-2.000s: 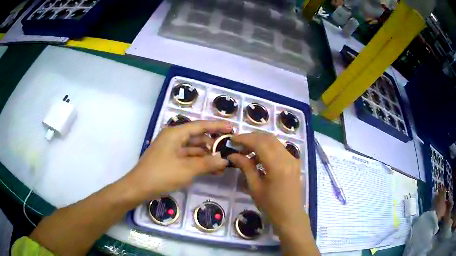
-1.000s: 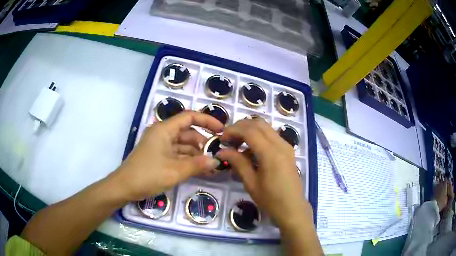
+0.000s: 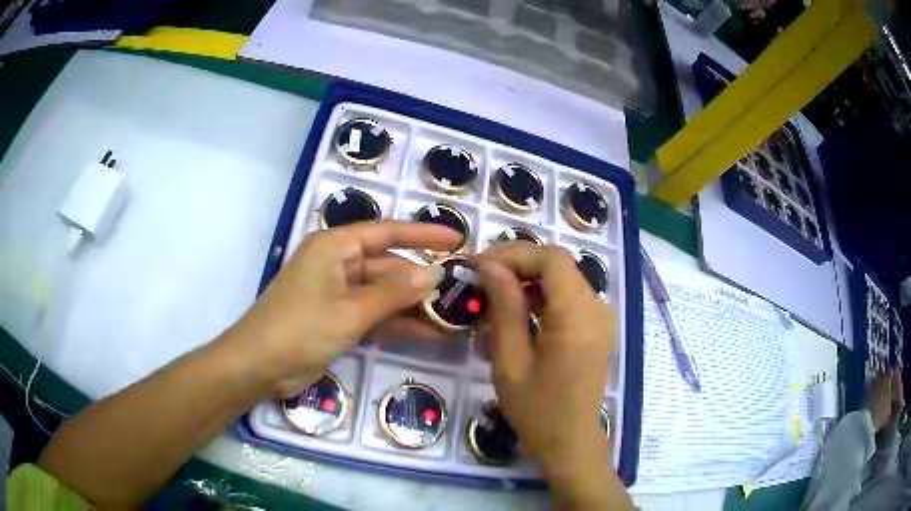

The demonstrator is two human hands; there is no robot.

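Note:
A round smartwatch head (image 3: pixel 456 293) with a gold rim and black face is held above the middle of the compartment tray (image 3: pixel 479 142). Its screen shows a red dot and fine lines, with a pale film tab near its top. My left hand (image 3: pixel 335 294) grips its left edge between thumb and fingers. My right hand (image 3: pixel 549 349) has thumb and index finger at its right edge. The white tray with dark blue border holds rows of watch heads. Two in the nearest row, such as this lit watch head (image 3: pixel 413 412), show red dots. My hands hide part of the middle rows.
A white USB charger (image 3: pixel 94 202) lies left on the white work mat (image 3: pixel 180 150). A pen (image 3: pixel 671 324) lies on the record sheet (image 3: pixel 719 389) at right. An empty blister tray (image 3: pixel 499 40) is beyond. A yellow post (image 3: pixel 764 100) and a person's sleeve (image 3: pixel 849 464) are at right.
The held watch face, black at first, now shows a red dot and lines and is turned more toward the camera. My right fingers have moved from over the face to its right edge.

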